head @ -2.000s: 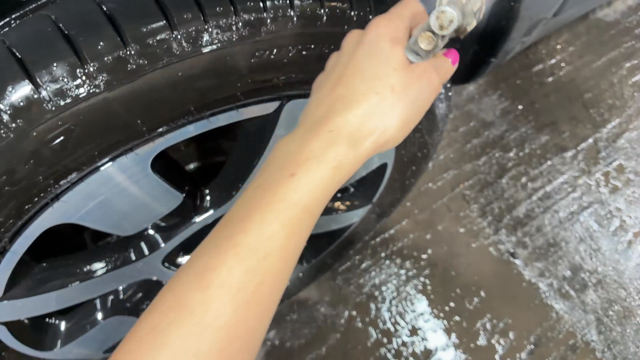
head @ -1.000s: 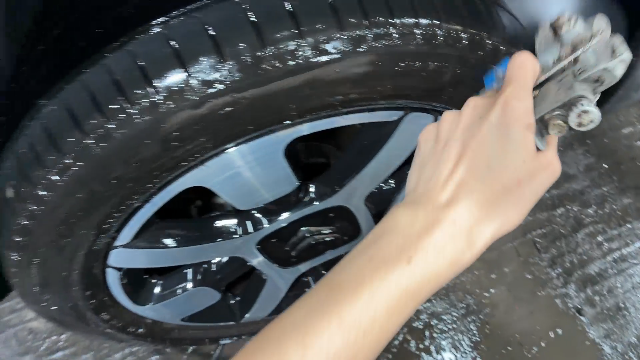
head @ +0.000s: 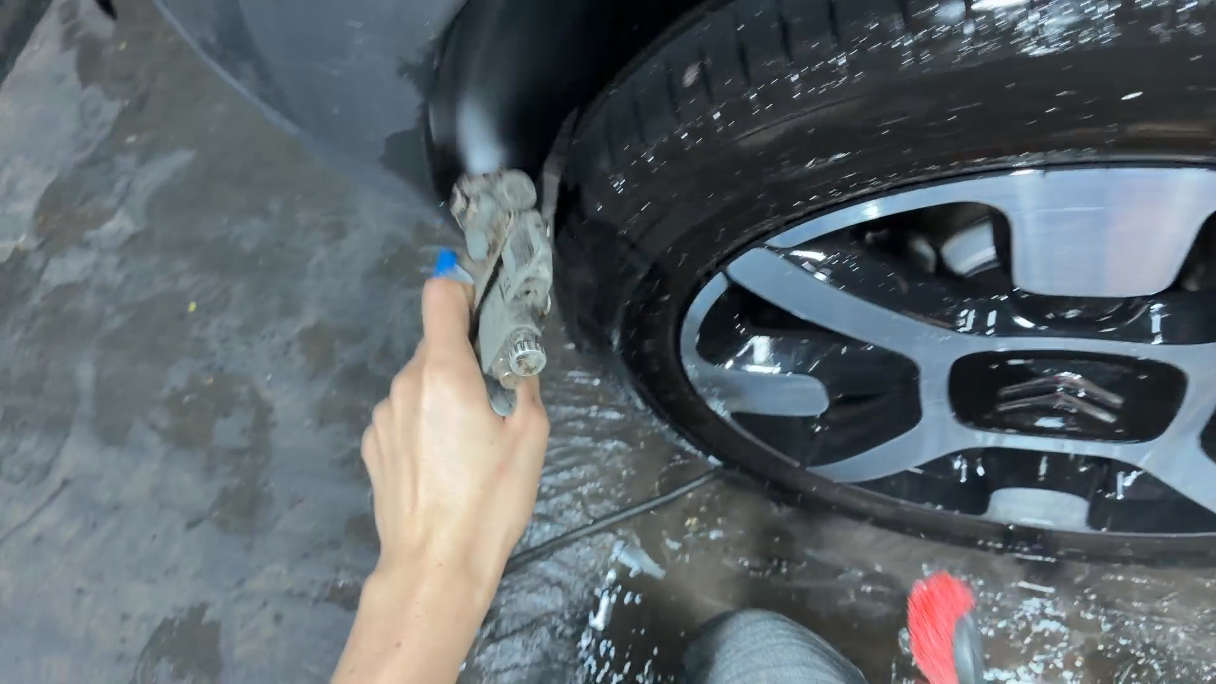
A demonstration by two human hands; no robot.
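Observation:
My left hand (head: pixel 456 427) grips a dirty grey spray gun (head: pixel 513 285) with a ribbed metal knob, its index finger by a small blue part (head: pixel 446 263). A whitish blurred jet shows at the far end of the gun, in front of the black wheel arch (head: pixel 503 85). To the right is a wet car tyre (head: pixel 646 190) with foam specks, around a black and silver alloy wheel (head: pixel 855 332) with a chevron emblem on its centre cap. At the lower right, a red-bristled brush (head: pixel 939 617) with a grey handle is partly in view. My right hand is out of view.
A grey car body panel (head: pixel 323 76) reaches over the wet, stained floor (head: pixel 237 380) at the upper left. A thin dark hose or cable (head: pixel 617 518) runs along the floor by the tyre. A grey clothed knee (head: pixel 765 651) shows at the bottom edge.
My left hand with the spray gun has gone from the right side of the wheel to its left side. The view has shifted strongly, and the red brush has come into sight.

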